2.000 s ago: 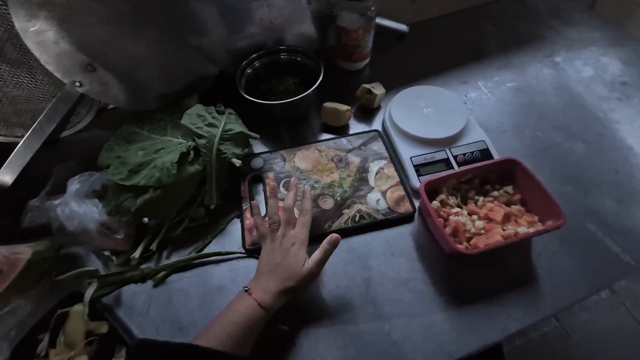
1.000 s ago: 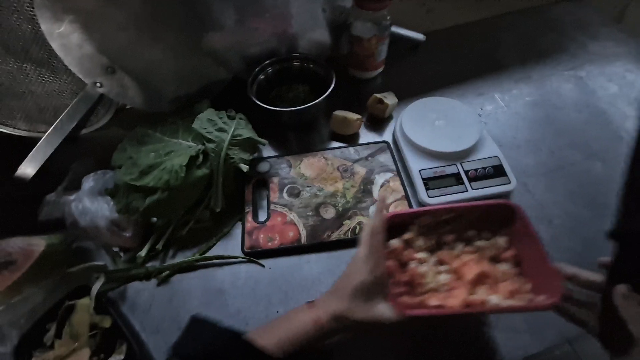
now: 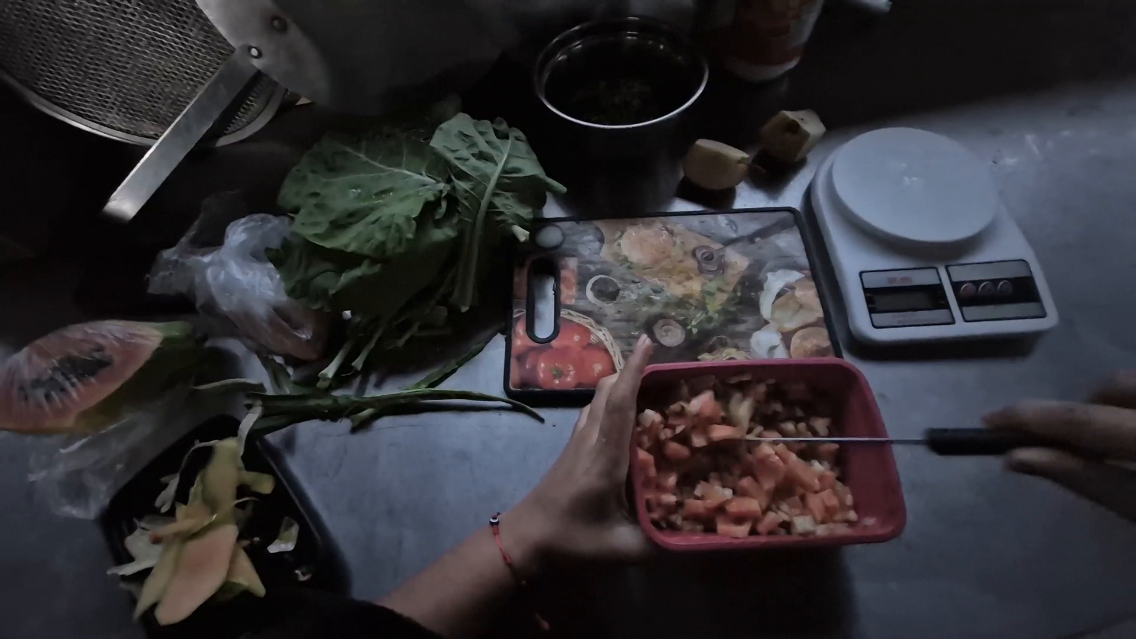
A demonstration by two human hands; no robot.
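Note:
My left hand [image 3: 590,470] grips the left side of a red plastic container [image 3: 874,497], which is tilted toward me and holds diced orange and pale pieces [image 3: 754,488]. At the right edge, my right hand [image 3: 1065,435] holds the black handle of a utensil [image 3: 976,441], probably a knife. Its thin metal part reaches left into the diced pieces, and its tip is hidden among them. Behind the container lies a cutting board [image 3: 666,275] with a printed food picture. A white digital kitchen scale [image 3: 914,191] stands right of the board, nothing on its plate.
Leafy greens [image 3: 382,195] and a plastic bag [image 3: 257,275] lie left of the board. A wrapped cut papaya [image 3: 84,373] and a black tray of peels [image 3: 311,550] are farther left. Behind are a metal bowl [image 3: 621,120], two pale vegetable pieces [image 3: 714,166], a jar [image 3: 768,44] and a strainer [image 3: 106,62].
My left hand has left the cutting board and taken hold of the red container, which was in front of the scale. The black-handled utensil has come into view in my right hand.

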